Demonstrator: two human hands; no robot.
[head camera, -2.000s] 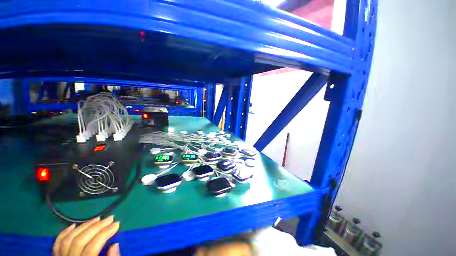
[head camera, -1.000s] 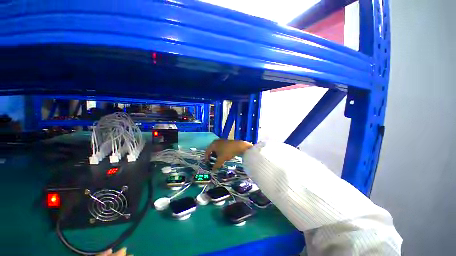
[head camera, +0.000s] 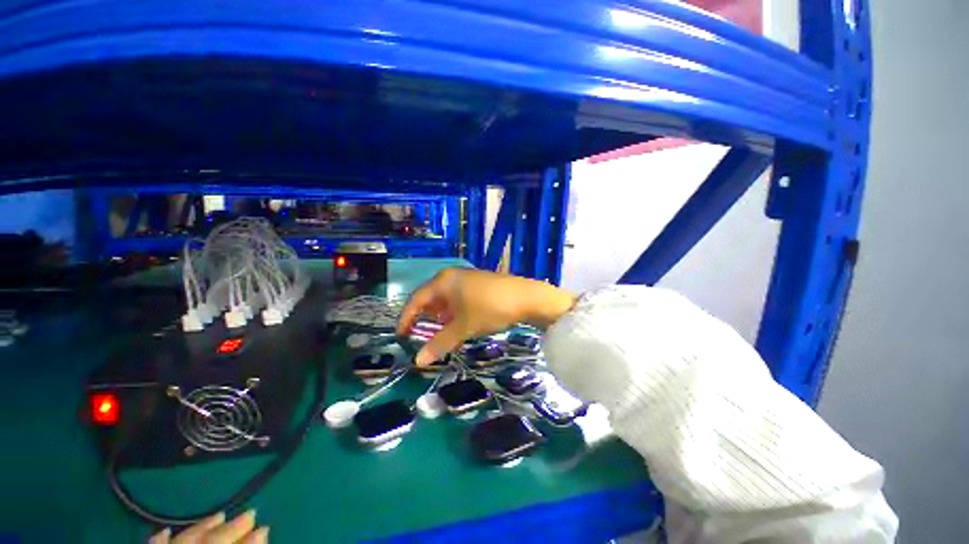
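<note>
My right hand (head camera: 462, 303) reaches over the watches from the right, with a smartwatch showing a lit pink-white screen (head camera: 427, 330) between its thumb and fingers. Several dark-screened smartwatches lie around and below it, such as one near the front (head camera: 385, 422) and a larger-looking one (head camera: 506, 437). A bare white charging puck (head camera: 341, 413) lies left of the front watch. Thin white cables (head camera: 367, 310) run behind them. My left hand (head camera: 218, 530) shows only fingertips at the bottom edge; the rest is cut off.
A black charging hub (head camera: 218, 414) with fan grille, red display and glowing switch (head camera: 104, 408) stands on the green mat (head camera: 351, 489). A black cord (head camera: 255, 483) loops before it. A second charger (head camera: 361, 262) stands behind. Blue shelf beam (head camera: 446, 64) hangs overhead; a blue post (head camera: 818, 266) stands right.
My right hand came in from below the shelf edge to the watches, then moved slightly left; a pink-white screen now shows in it. Two green-digit screens are now dark. The left hand is mostly out of view.
</note>
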